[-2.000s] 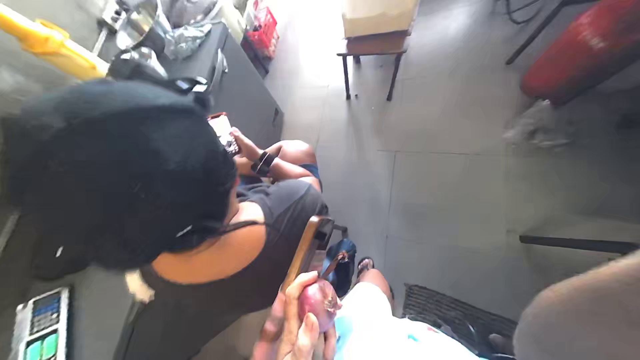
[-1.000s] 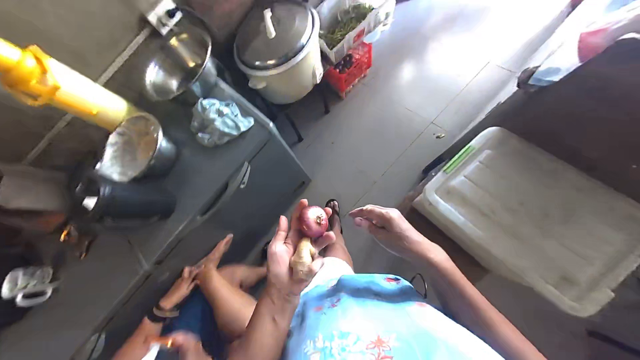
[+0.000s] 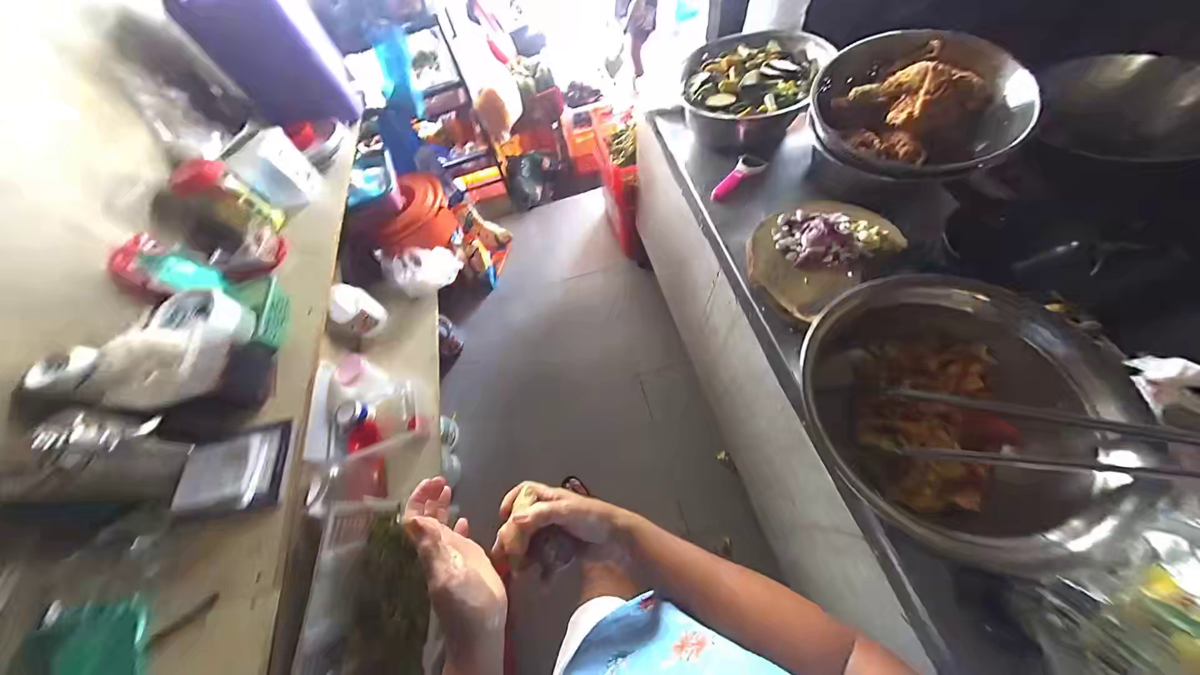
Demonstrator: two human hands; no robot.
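Observation:
My left hand is at the bottom centre, palm turned up with fingers apart and nothing in it. Just right of it, my right hand curls around a pale tan piece that looks like ginger root. A dark, blurred round shape shows below its fingers; whether it is the onion cannot be told. On the counter to the right, chopped red onion lies on a round wooden board. Nearer is a large metal bowl of reddish food with metal tongs across it.
Metal bowls of sliced vegetables and fried food stand on the right counter, near a pink-handled tool. Cluttered wooden shelves with bottles and containers line the left. Between runs a grey tiled floor towards red crates.
The view has swung to a passage between counter and shelves. The ginger-like piece, on my left palm one second ago, is now in my right hand. My left hand is empty.

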